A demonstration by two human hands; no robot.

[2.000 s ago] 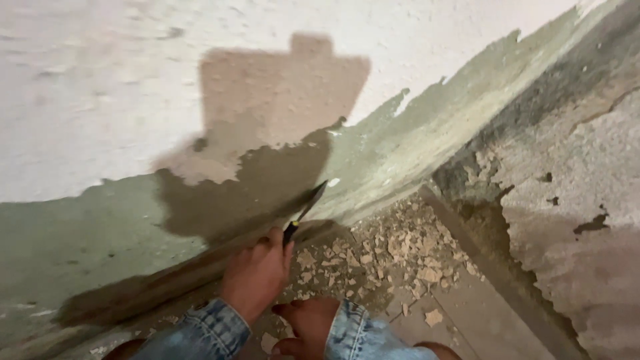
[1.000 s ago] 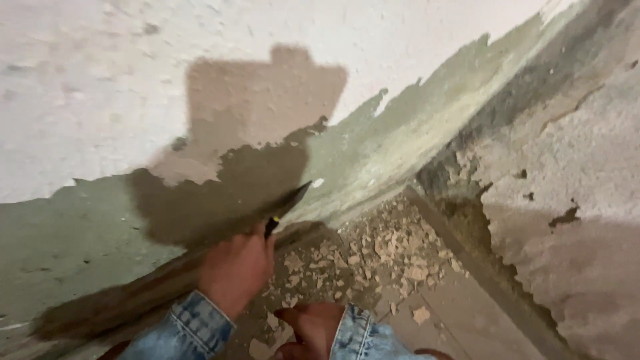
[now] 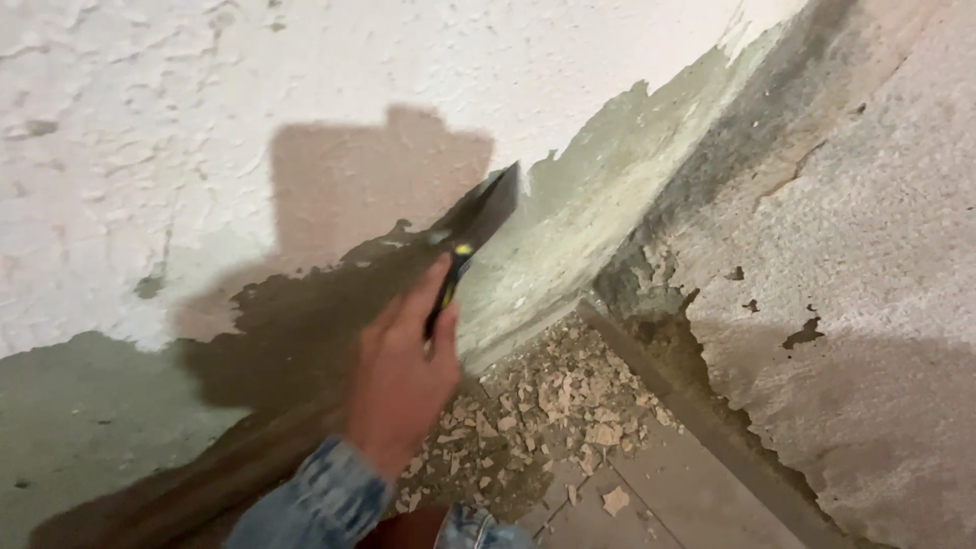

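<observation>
My left hand [image 3: 400, 374], in a denim sleeve, grips a putty knife [image 3: 488, 213] with a black and yellow handle. The blade points up and right, its tip at the ragged edge between the white peeling paint [image 3: 191, 91] and the bare greenish wall [image 3: 602, 168]. A dark shadow covers part of the wall beside the blade. Only a dark part of my right hand [image 3: 404, 530] shows at the bottom edge, next to its denim cuff [image 3: 480, 528]; its fingers are hidden.
Paint flakes [image 3: 557, 389] lie scattered on the tiled floor [image 3: 671, 488] in the corner. A second wall [image 3: 854, 252], rough and patchy, rises at the right, with a skirting strip [image 3: 701, 412] along its foot.
My left hand has moved up the wall with the putty knife, from low near the floor to the edge of the white paint. My right hand has dropped mostly out of view.
</observation>
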